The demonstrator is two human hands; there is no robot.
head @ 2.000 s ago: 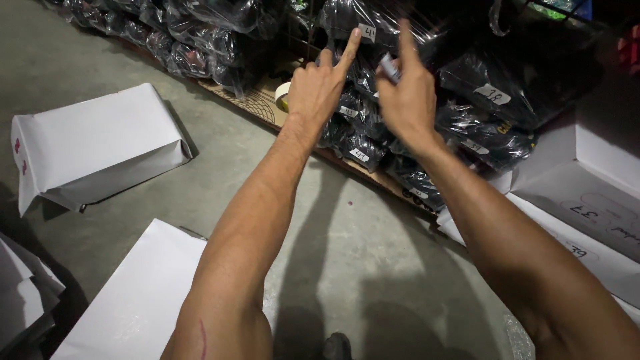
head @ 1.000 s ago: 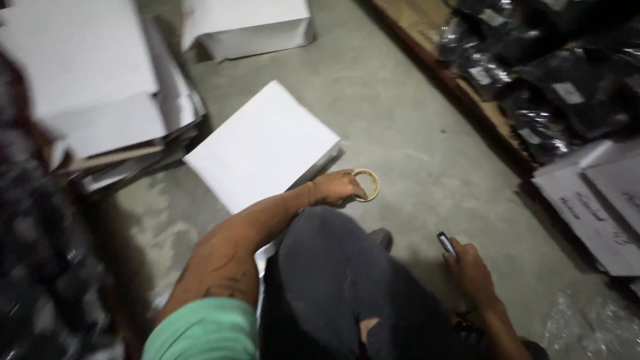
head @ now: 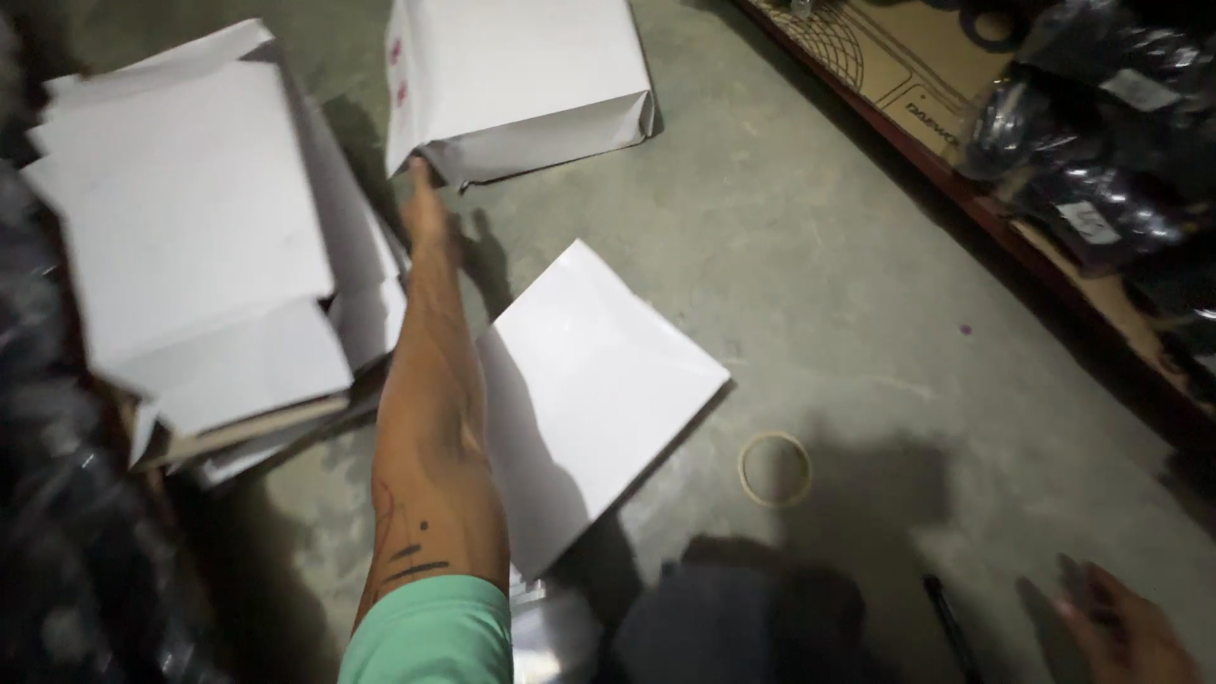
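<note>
My left hand (head: 427,211) reaches up to the lower left corner of a white cardboard box (head: 537,71) with red marks on its side flap. Its fingers are blurred, and whether they touch the box I cannot tell. Below, beside my left forearm, a flat white box or sheet (head: 589,399) lies on the floor. A roll of tape (head: 775,469) rests on the floor to its right. At the lower right, my right hand (head: 1121,622) is blurred and holds nothing visible. A black marker or pen (head: 948,622) lies to the left of it.
A stack of white cardboard boxes (head: 199,228) stands at the left. Dark plastic-wrapped goods (head: 28,494) line the far left edge. At the upper right, more dark bagged items (head: 1092,204) with labels sit on a low platform with a printed cardboard sheet (head: 879,71).
My left hand has let go of the tape roll and moved up to the box. The marker has left my right hand and is on the floor. The view has turned toward the boxes.
</note>
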